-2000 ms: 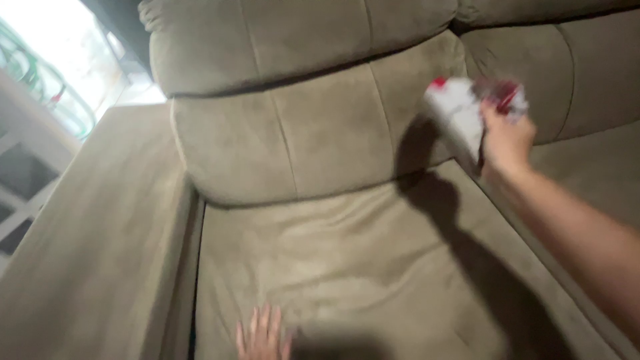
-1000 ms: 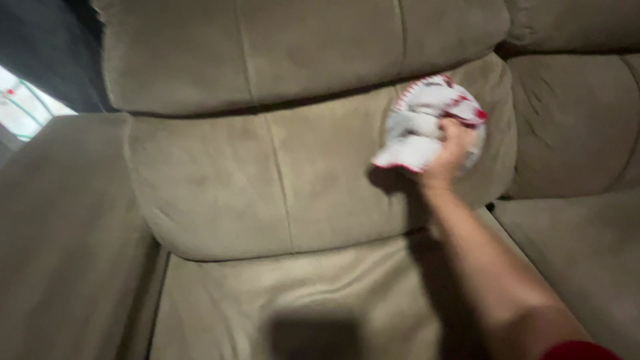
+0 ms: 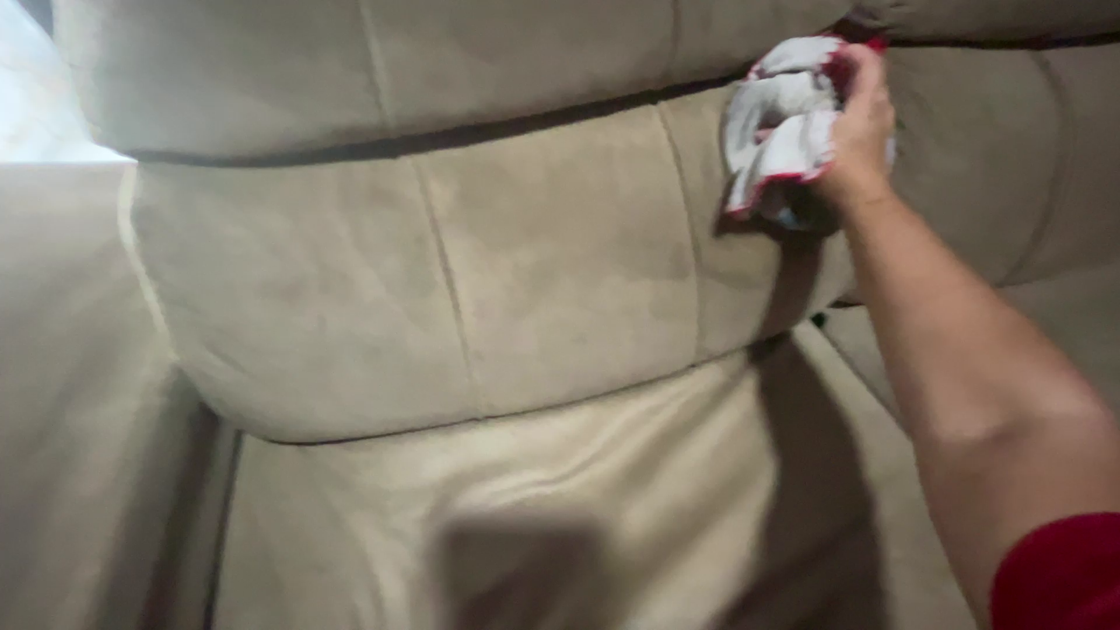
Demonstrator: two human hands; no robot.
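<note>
My right hand (image 3: pixel 862 131) grips a bunched white cloth with red edging (image 3: pixel 787 122) at the upper right. The cloth lies against the right part of the beige sofa's back cushion (image 3: pixel 560 271), close to the seam below the upper back cushion (image 3: pixel 525 61). My right arm reaches up from the lower right corner, with a red sleeve at its edge. My left hand is out of view.
The wrinkled seat cushion (image 3: pixel 525 464) spreads below the backrest, with dark shadows across it. A padded armrest (image 3: pixel 70 367) stands on the left. Another sofa section (image 3: pixel 980 157) adjoins on the right. Bright light shows at the upper left.
My left hand, on the seat cushion two seconds ago, has gone out of view. My right hand has moved the cloth across the backrest and holds it near the upper seam now. The view has shifted.
</note>
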